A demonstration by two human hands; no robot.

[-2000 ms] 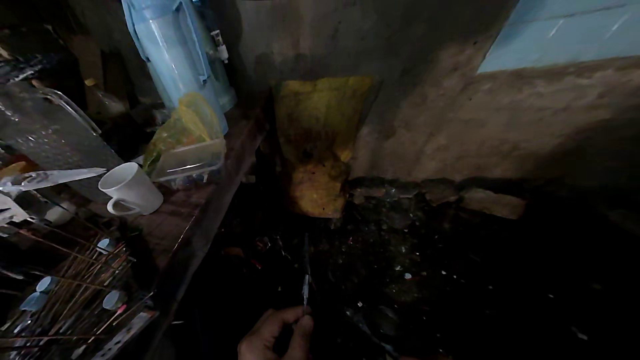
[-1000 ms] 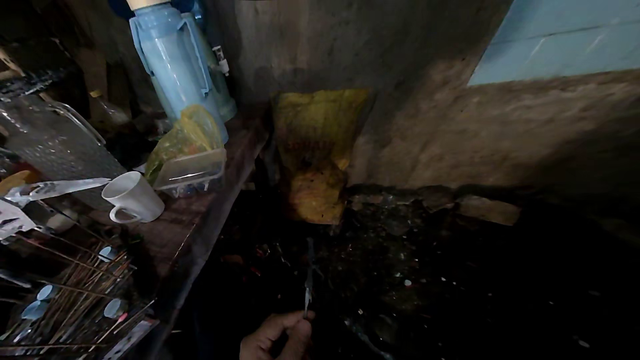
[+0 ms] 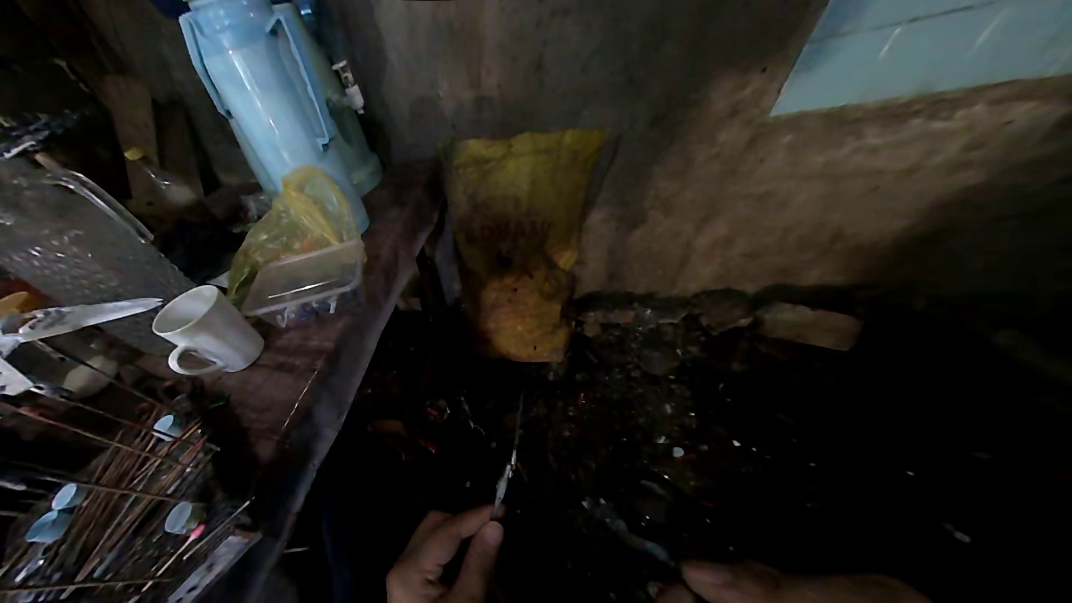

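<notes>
Between the thumb and forefinger of my left hand (image 3: 448, 557) is a thin, slender item (image 3: 504, 486), pale near the fingers and darker toward its far tip; its exact kind is unclear. It points up and away from me, over the dark floor. My right hand (image 3: 762, 582) shows low in the view, right of the left hand, with thumb and fingertips close together at the bottom edge. A faint pale-blue streak (image 3: 641, 544) runs up-left from those fingertips; whether they grip it cannot be told. The two hands are apart.
On the wooden table (image 3: 335, 368) at left stand a white mug (image 3: 208, 331), a clear plastic box (image 3: 306, 280), a yellow plastic bag (image 3: 297, 218), a blue thermos flask (image 3: 268, 100), scissors (image 3: 84, 318) and many thin sticks (image 3: 126, 502). A yellow sack (image 3: 523, 243) leans against the wall.
My right hand has come into view at the bottom; neither earlier frame shows it. My left hand still holds the thin item at about the same place.
</notes>
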